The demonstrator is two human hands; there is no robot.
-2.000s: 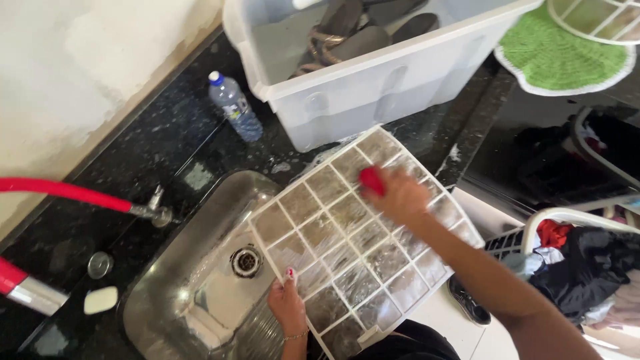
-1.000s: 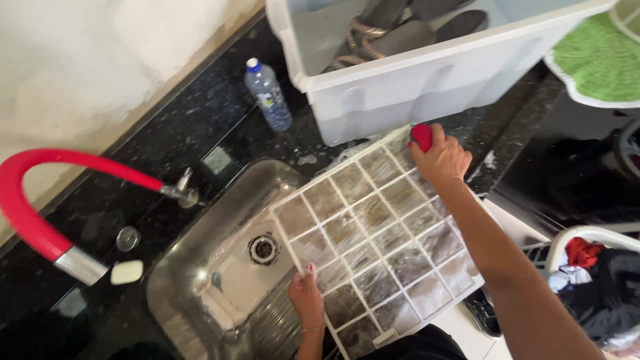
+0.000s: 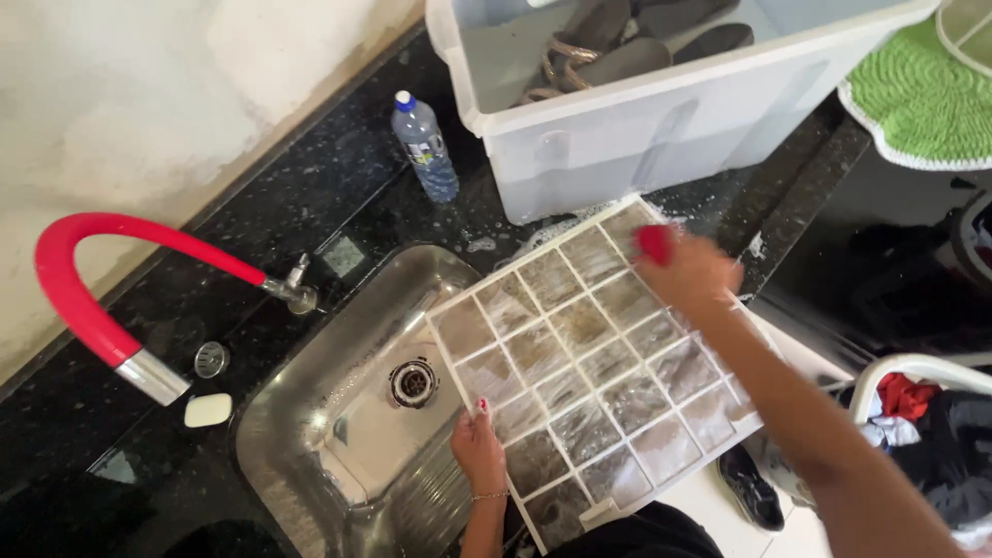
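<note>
A white plastic frame with a square grid and soapy, dirty mesh panels (image 3: 577, 322) rests tilted across the edge of the steel sink (image 3: 263, 434) and the black stone counter. My left hand (image 3: 478, 449) grips its left edge, thumb on top. Over the upper right part of the grid is my right hand (image 3: 694, 271), blurred, closed around a red scrubbing brush or sponge (image 3: 655, 244); which of the two cannot be told. Suds lie on the counter along the frame's far edge.
A red flexible faucet (image 3: 101, 287) arches at the left, by a soap bar (image 3: 208, 411) and a drain strainer (image 3: 211, 359). Behind stand a plastic bottle (image 3: 426, 151) and a large bin (image 3: 604, 147) holding sandals. A laundry basket (image 3: 864, 387) and a black shoe (image 3: 750, 488) are lower right.
My right hand with the red tool has moved from the frame's far corner back over the grid. My left hand still holds the left edge.
</note>
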